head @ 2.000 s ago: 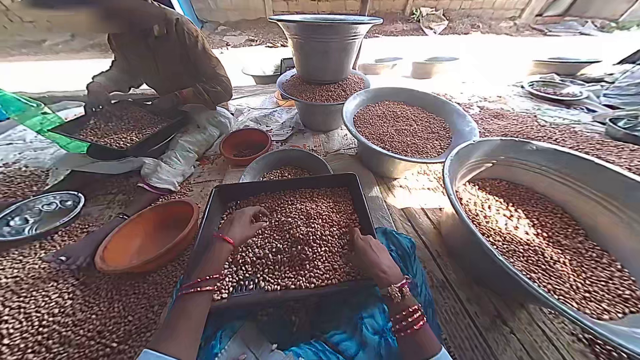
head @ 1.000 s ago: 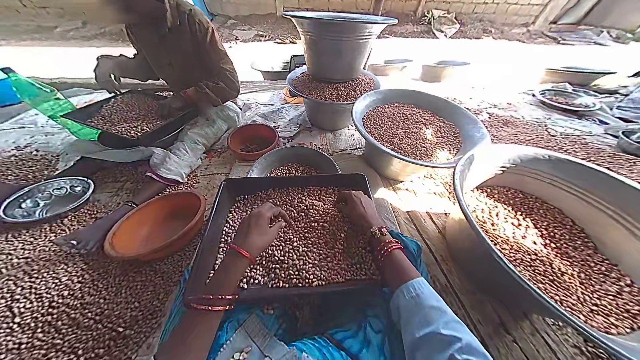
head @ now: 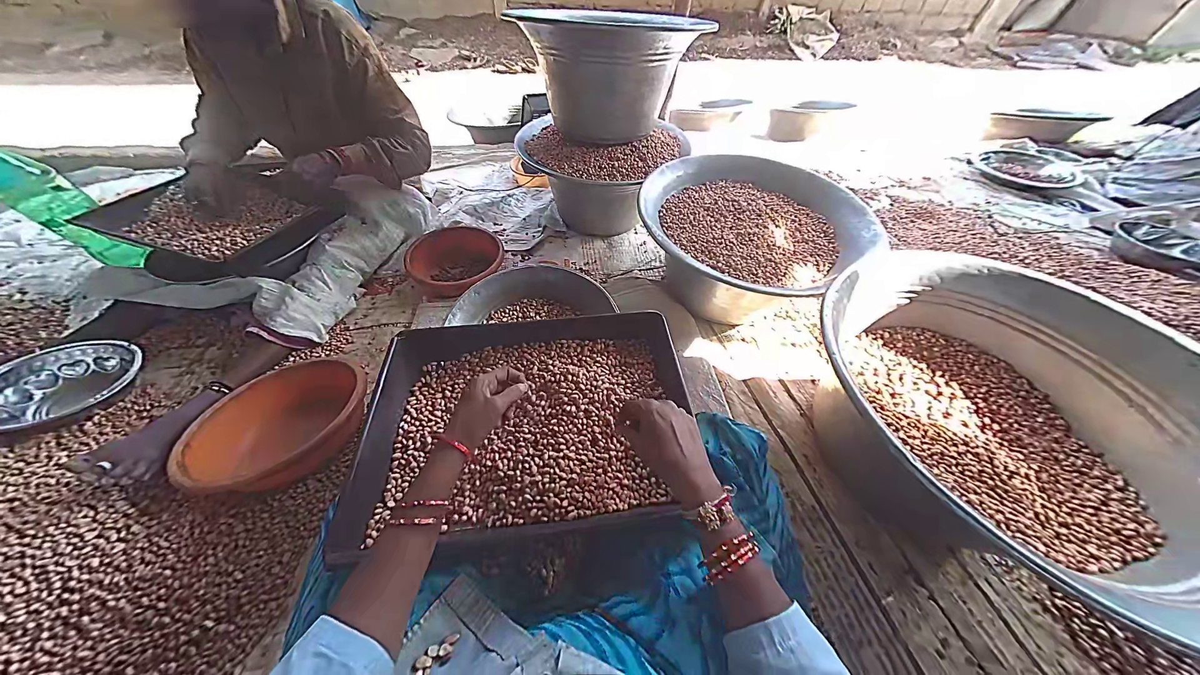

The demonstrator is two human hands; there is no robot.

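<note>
A dark rectangular tray [head: 375,441] filled with small brown nuts or seeds [head: 553,450] rests over my lap on blue cloth. My left hand [head: 487,403] is just above the heap near the tray's middle, thumb and forefinger brought together; whether a nut is between them is too small to tell. At the right part of the tray, my right hand [head: 664,445] is held low over the nuts with its fingers curled, their tips partly hidden. Red bangles circle both wrists. A few pale pieces [head: 437,653] lie on the cloth at my lap.
Large metal basins of nuts [head: 1012,450] [head: 750,234] stand at the right, and stacked metal vessels [head: 609,84] behind. An orange clay bowl [head: 267,427] and a smaller one [head: 454,262] sit left of the tray. Another person [head: 300,103] works over a similar tray at the upper left.
From one second ago, my hands have moved apart, the right one coming down nearer the tray's right side. The other person's hand has lowered into their tray.
</note>
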